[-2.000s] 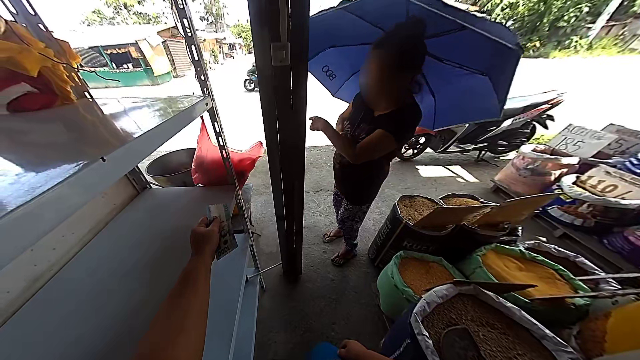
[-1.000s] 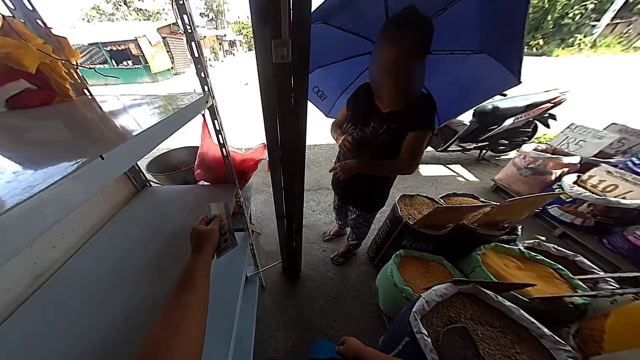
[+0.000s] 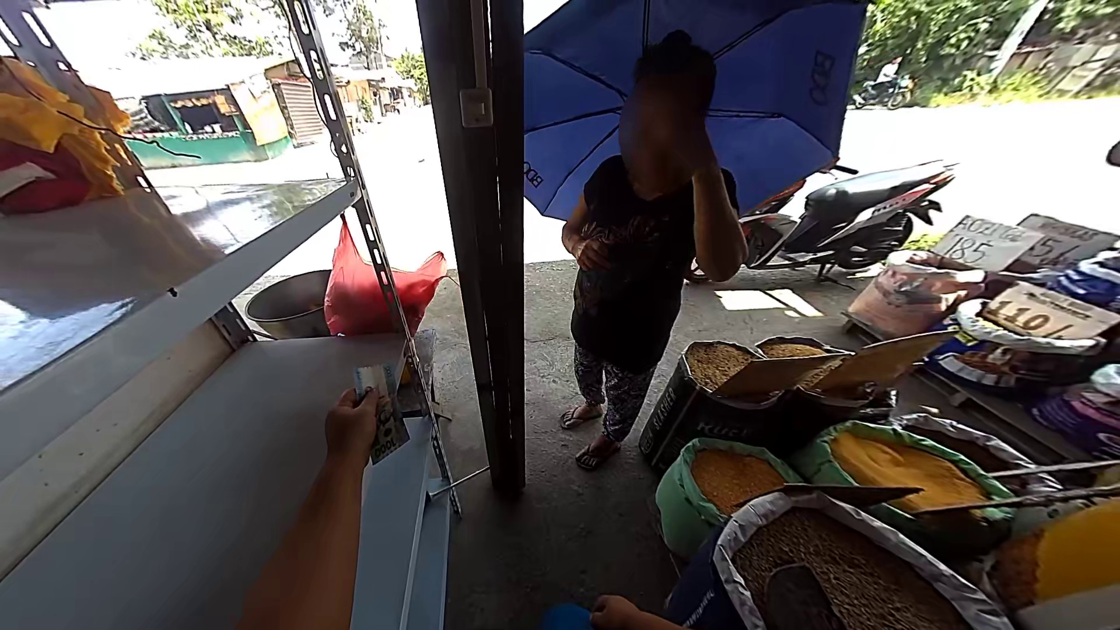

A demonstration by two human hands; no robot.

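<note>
My left hand point(image 3: 352, 426) is closed on a banknote point(image 3: 381, 416), held over the right end of a grey metal shelf point(image 3: 219, 437). At the bottom edge of the view, my right hand point(image 3: 615, 612) touches or holds a blue object point(image 3: 569, 617); most of it is cut off, so the grip is hard to tell. Just right of that hand stands a sack of brown pellets point(image 3: 840, 560) with a dark scoop point(image 3: 798, 599) in it. A person point(image 3: 643, 262) stands beyond the dark post, under a blue umbrella point(image 3: 770, 122), one hand raised to the head.
A dark post point(image 3: 490, 262) rises between the shelf and the person. A red plastic bag point(image 3: 376, 289) hangs by a metal basin point(image 3: 289, 306). Open sacks of grain point(image 3: 901, 464) line the right side, with handwritten price signs point(image 3: 989, 243) farther back. A motorcycle point(image 3: 849, 210) is parked behind.
The person has turned from the earlier pointing pose, and one hand has risen to the head. The umbrella has shifted with them. My left hand stays at the shelf with the banknote.
</note>
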